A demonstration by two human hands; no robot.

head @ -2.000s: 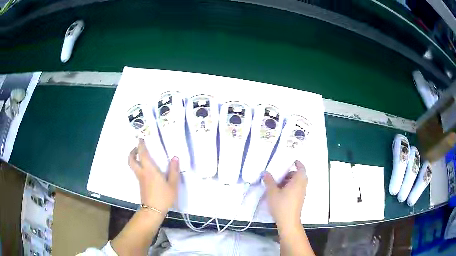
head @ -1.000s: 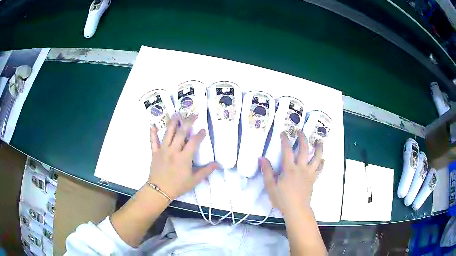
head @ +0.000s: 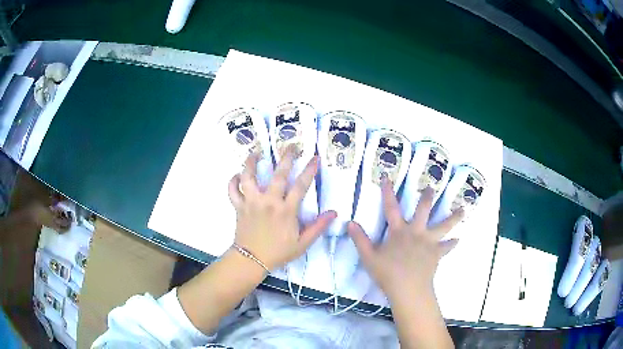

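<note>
Several glossy white handsets point(head: 339, 177) lie fanned out side by side on the white work sheet point(head: 198, 184), broad heads away from me, gold panels and dark display windows up. My left hand point(head: 272, 211) is spread over the two leftmost handsets, fingertips on their panels, thumb near the third handset's lower end. My right hand point(head: 408, 249) is spread over the three rightmost handsets, fingertips at their panels. Neither hand grips anything. Thin white power leads point(head: 334, 276) run from the handle ends toward me; part of them is hidden by my hands.
Three waiting handsets point(head: 579, 262) lie at the right on the bench. A pen point(head: 522, 272) lies on note paper point(head: 540, 293). The green belt point(head: 328, 41) runs behind, with one line handset point(head: 179, 15) at the top edge. An open carton point(head: 123, 272) of handsets is at lower left.
My hands have moved from the outer handsets' lower parts up onto the panels, fingers spread. The view has shifted, so the bench and the belt handset appear displaced.
</note>
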